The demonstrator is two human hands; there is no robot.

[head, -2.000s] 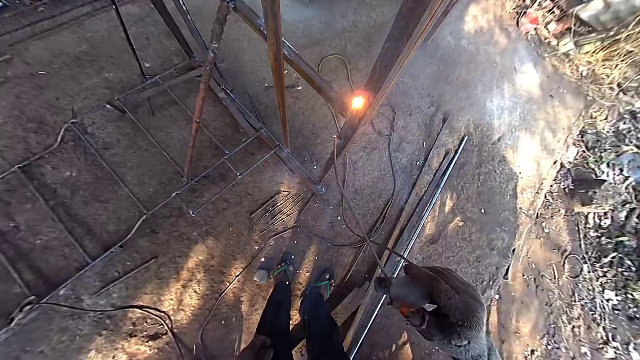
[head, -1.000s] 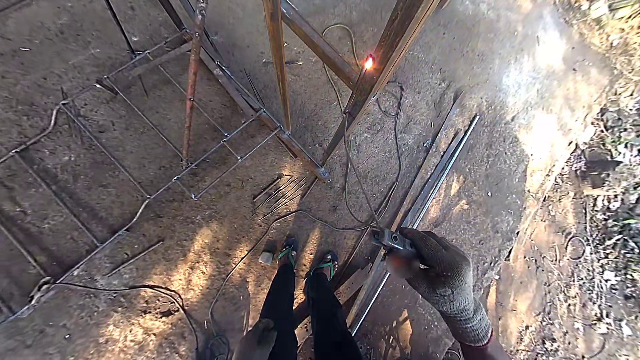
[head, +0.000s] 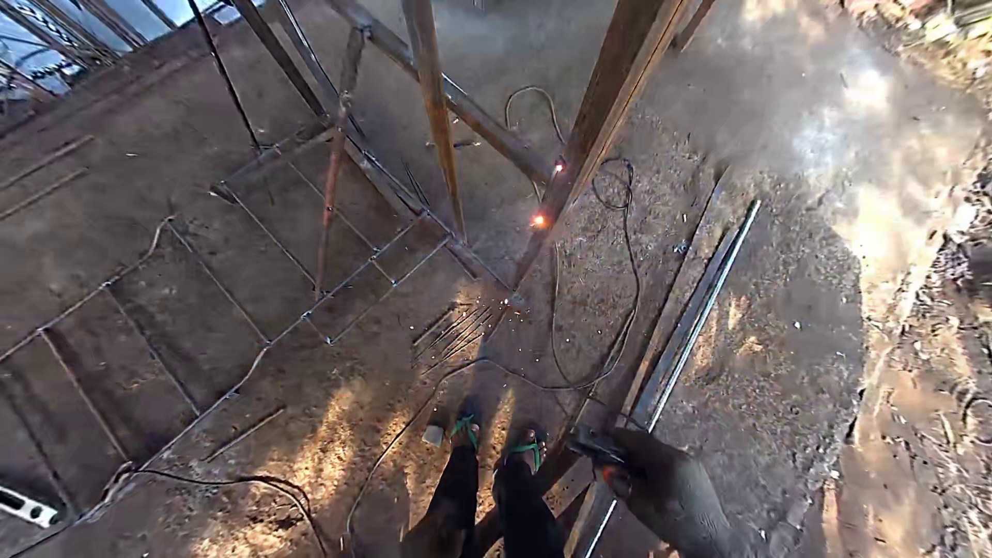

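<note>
My right hand [head: 666,480], in a grey knitted glove with a dark palm, grips a welding electrode holder [head: 595,446] at the lower right. A cable runs close by it. My left hand [head: 430,535] is a dark, blurred shape beside my left leg at the bottom; its fingers are not clear. Ahead, a brown steel beam [head: 577,174] rises to the upper right, with two glowing orange-red spots on it. A welded frame of steel rods [head: 267,341] lies to the left. Sparks dot the ground near the beam's lower end.
Loose short rods [head: 457,333] lie ahead of my sandalled feet. Long metal bars [head: 701,310] lie on the right, beside a looped cable [head: 635,279]. More cable [head: 263,479] trails at the lower left, near a spirit level [head: 27,505]. A rusty bar [head: 332,201] stands over the rod frame.
My right hand with the electrode holder has moved down and slightly left since a second ago. Two glowing spots show on the beam where one showed before, and sparks are scattered near its lower end.
</note>
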